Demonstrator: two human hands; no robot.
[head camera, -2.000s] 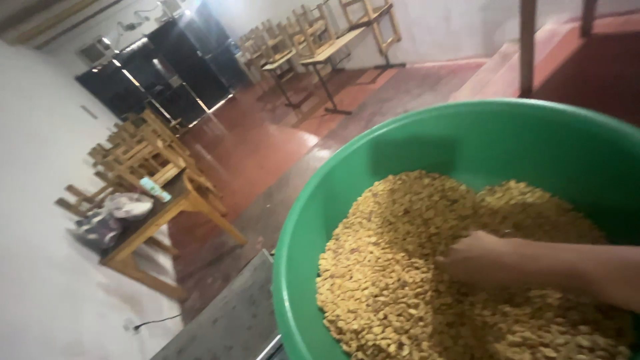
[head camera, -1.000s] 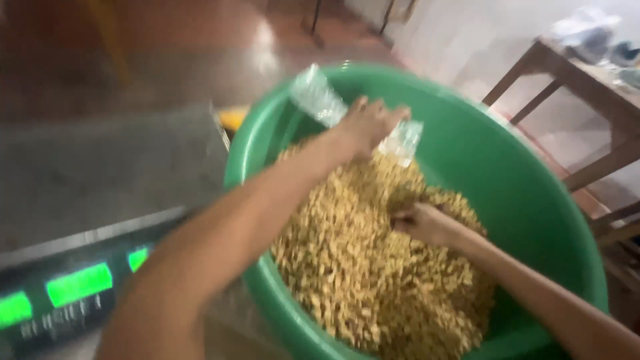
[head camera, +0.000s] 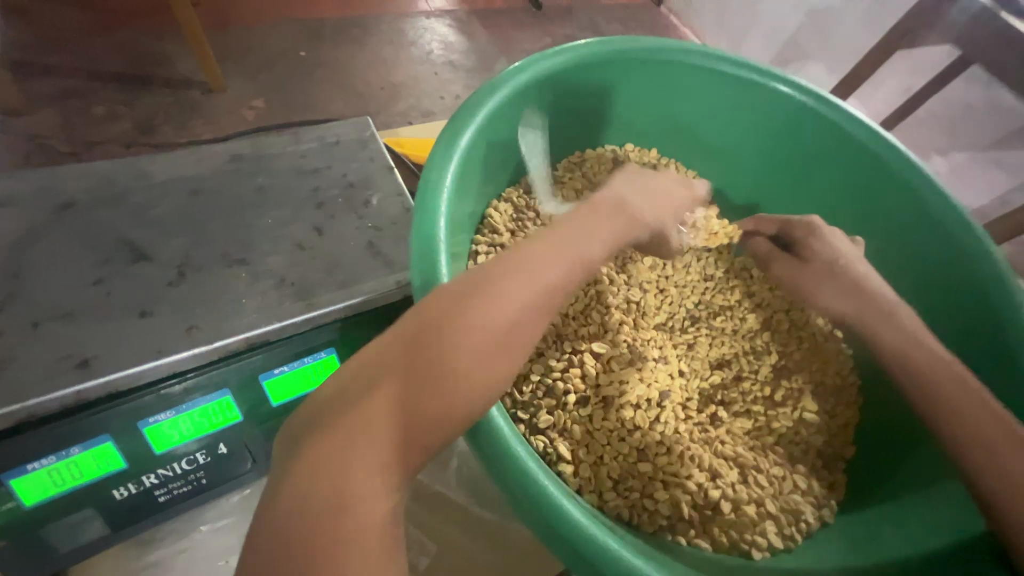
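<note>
A large green plastic tub (head camera: 464,172) holds a heap of shelled, roasted-looking peanuts (head camera: 680,384). Over the far part of the heap, my left hand (head camera: 656,208) grips a clear plastic bag (head camera: 538,152), whose loose end trails to the left and is blurred. Peanuts show in the bag's part between the hands. To the right, my right hand (head camera: 804,256) has thumb and forefinger bent together at the edge of that bundle; whether they pinch the plastic is hard to see.
Left of the tub stands a digital scale with a bare metal platform (head camera: 200,240) and lit green displays (head camera: 192,420). A yellow object (head camera: 412,149) lies between scale and tub. A wooden table (head camera: 952,48) is at the upper right, and a wooden leg (head camera: 196,44) at the upper left.
The view has swung, bringing the scale into sight. One second ago my right hand was in the peanuts; now it is up beside my left hand, and peanuts show in the bag.
</note>
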